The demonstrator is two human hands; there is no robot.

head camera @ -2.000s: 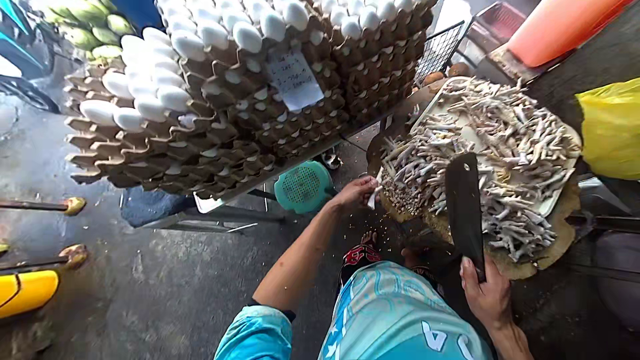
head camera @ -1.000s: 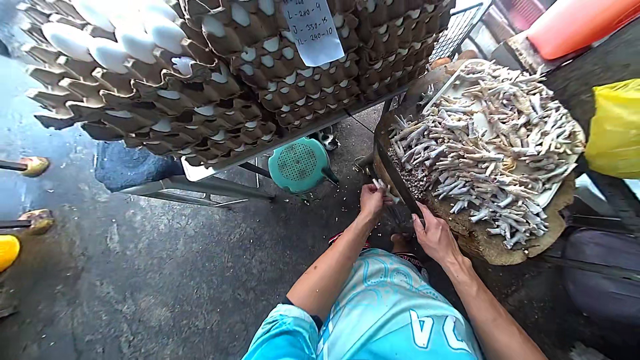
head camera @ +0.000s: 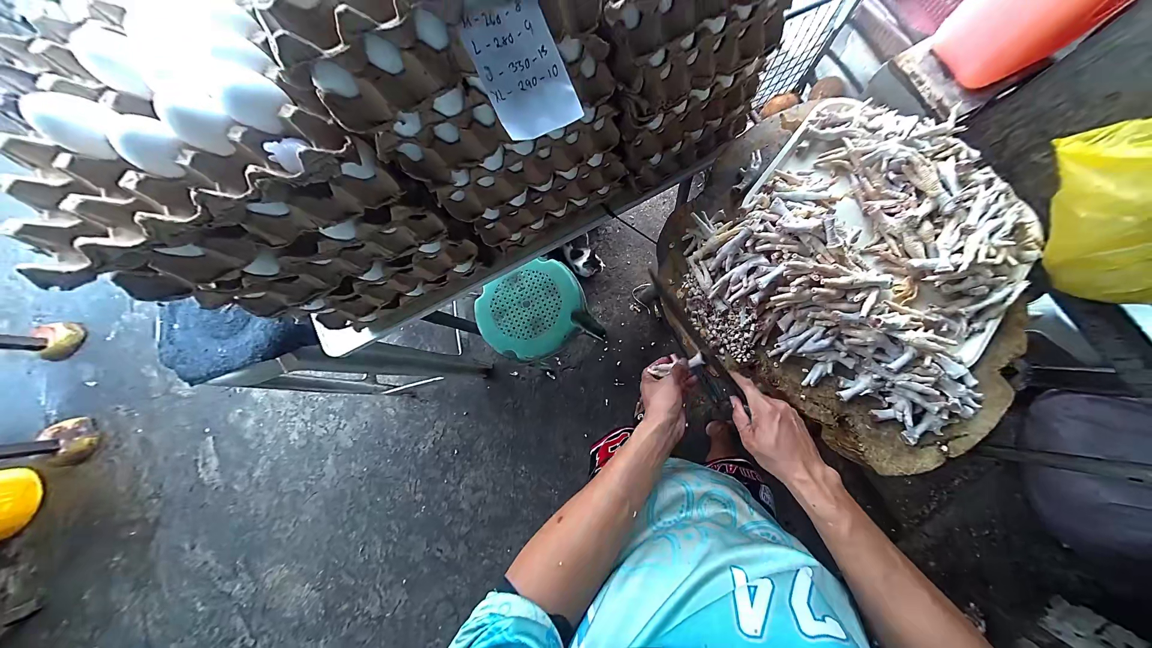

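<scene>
My left hand [head camera: 664,396] is closed around a pale chicken foot [head camera: 677,364], its end close to the blade. In my right hand [head camera: 772,423] is a cleaver [head camera: 693,335], gripped near its handle, with the blade seen nearly edge-on along the near left rim of a round wooden chopping block [head camera: 936,454]. A large heap of chicken feet [head camera: 837,261] lies on the block, partly over a white tray [head camera: 994,337]. Small cut bits [head camera: 720,324] are piled at the heap's left edge, beside the blade. The handle is mostly hidden by my fingers.
Stacked cardboard trays of white eggs [head camera: 360,180] stand on a table at upper left, with a handwritten paper [head camera: 526,76] on them. Below is a green plastic stool [head camera: 529,310]. A yellow plastic bag [head camera: 1102,211] hangs at right; an orange container [head camera: 1017,36] lies beyond.
The cleaver, upright over the heap two seconds ago, has come down to the block's left rim. My right hand has moved left, close to my left hand. The view has shifted.
</scene>
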